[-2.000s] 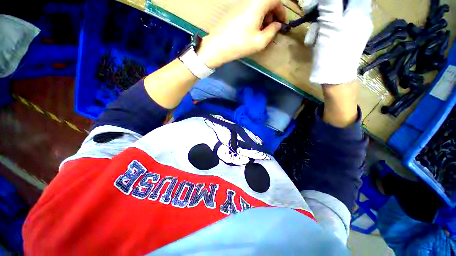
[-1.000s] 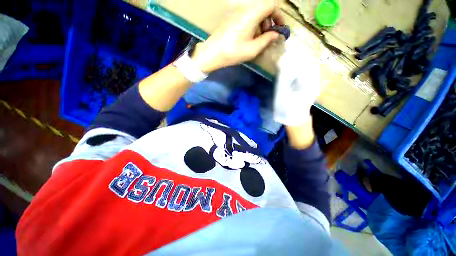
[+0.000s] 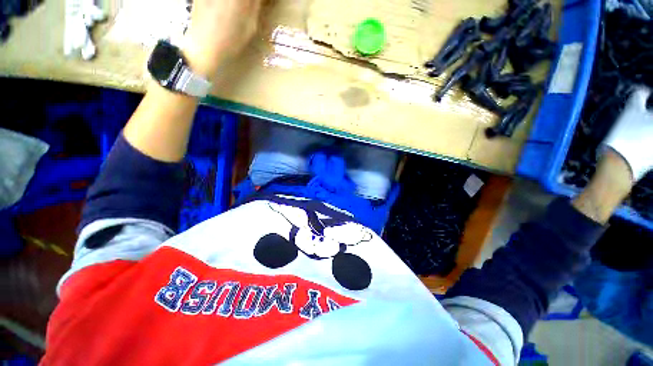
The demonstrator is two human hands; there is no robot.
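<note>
My left hand [image 3: 228,28] is bare, with a watch at the wrist. It is over the table at the top edge, blurred and partly cut off; its fingers and anything in them cannot be made out. My right hand [image 3: 631,139] wears a white glove and is over the blue tray [image 3: 573,107] of black leg parts [image 3: 598,78] at the right edge. Its fingertips are hidden among the parts or cut off. A pile of glossy black legs [image 3: 501,53] lies on the cardboard beside the tray. A green cap [image 3: 369,37] sits left of the pile.
Taped cardboard [image 3: 429,118] covers the green-edged table. A crumpled white item [image 3: 80,28] lies at the upper left, with dark parts [image 3: 21,11] beyond it. An orange-brown crate [image 3: 483,225] of black parts [image 3: 426,214] stands below the table edge.
My gloved right hand has moved from near my left hand across to the tray. My left hand has moved left, away from the green cap. The view has turned and shifted.
</note>
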